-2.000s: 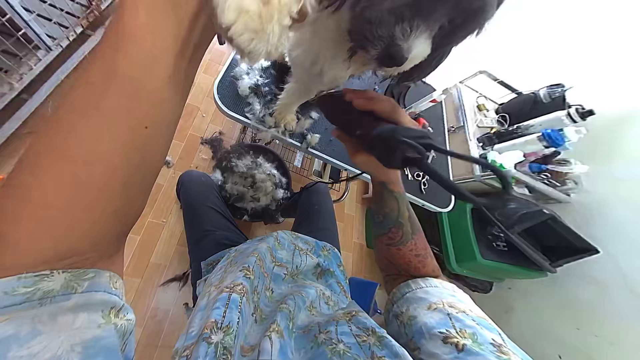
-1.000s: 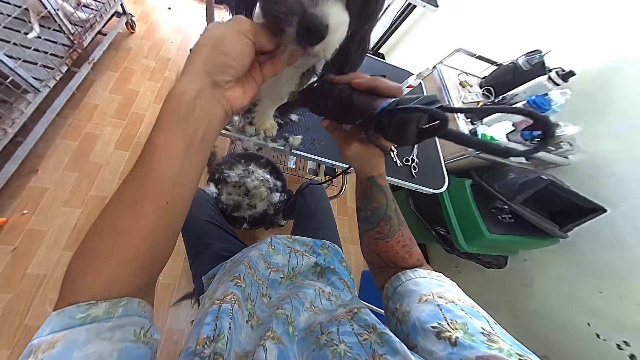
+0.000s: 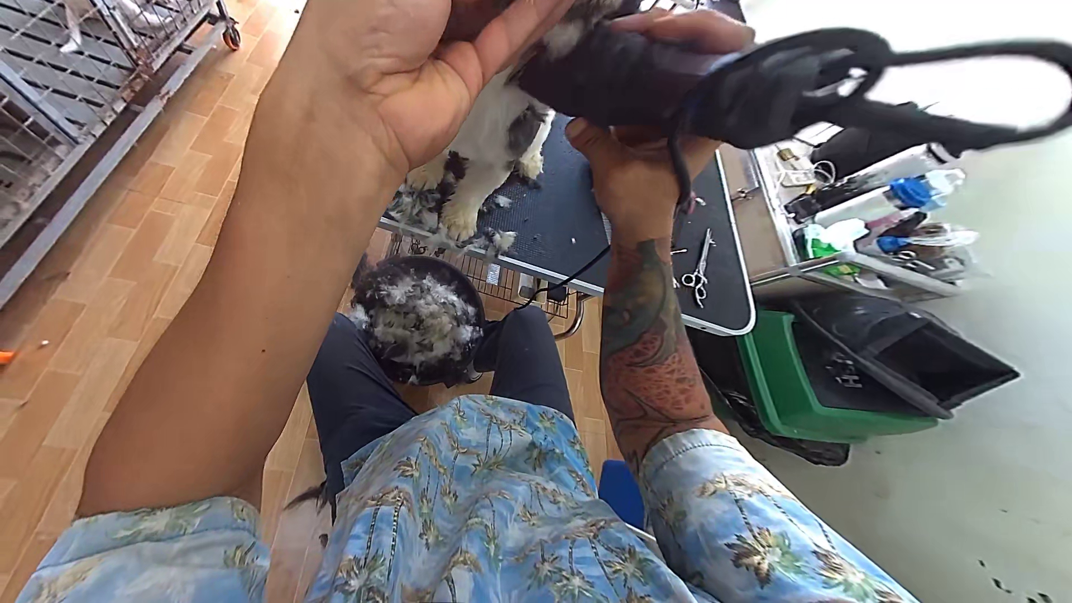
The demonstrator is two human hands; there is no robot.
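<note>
A black-and-white dog (image 3: 490, 138) stands on the black grooming table (image 3: 553, 218), its head mostly hidden behind my hands and cut off by the top edge. My left hand (image 3: 419, 75) is palm up at the dog's head; its fingertips are partly out of view, so its hold is unclear. In my right hand (image 3: 653, 100) is a dark electric clipper (image 3: 620, 79), held close to the dog's head and chest, with its black cord looping to the right. Cut fur (image 3: 419, 209) lies around the paws. Grooming scissors (image 3: 698, 272) rest near the table's right end.
Below the table edge, a round black bin (image 3: 419, 318) holds clipped fur. A metal cage (image 3: 92, 92) stands at the left. On the right are a shelf rack (image 3: 879, 272) with bottles (image 3: 913, 193) and a green wheeled bin (image 3: 775, 377) with its black lid open.
My left hand, out of view two seconds ago and at the dog's muzzle one second ago, has turned palm up. The clipper has moved up towards the dog's head. The view has shifted.
</note>
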